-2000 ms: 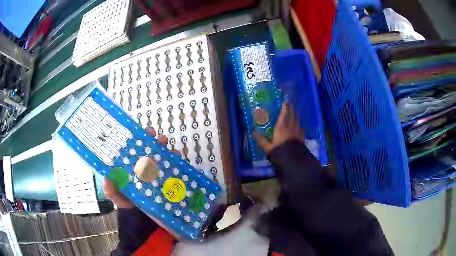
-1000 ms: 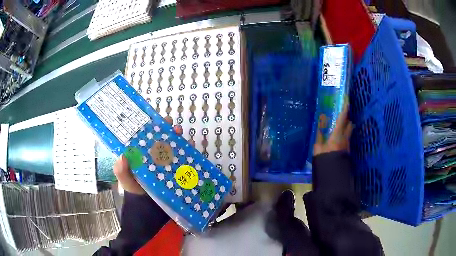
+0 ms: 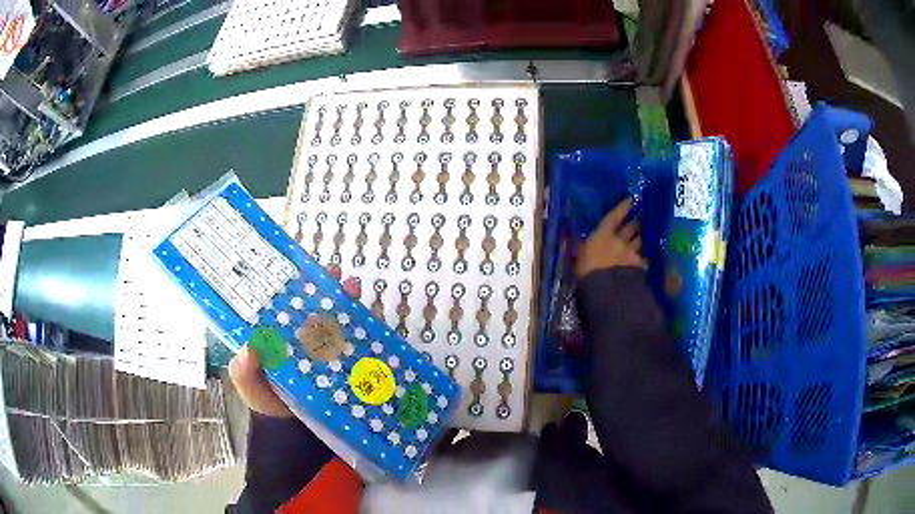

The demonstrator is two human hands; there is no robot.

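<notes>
My left hand grips a blue plastic pack with a white label and round green, brown and yellow stickers, held tilted over the tray's left side. My right hand is inside the blue plastic bin, fingers spread and partly curled. What its fingertips touch is blurred; I cannot tell if it holds anything. Another blue pack with a white label leans on the bin's right side, by the basket. The white foam tray with rows of dumbbell-shaped parts lies left of the bin.
A blue perforated basket stands at the right, with coloured packs behind it. A red board is behind the bin. A white tray stack lies on the green bench at the back. A strapped tray stack is at lower left.
My right hand let go of the labelled pack, which now leans at the bin's right side, and moved left into the bin. My left hand still holds its pack. The view has shifted left.
</notes>
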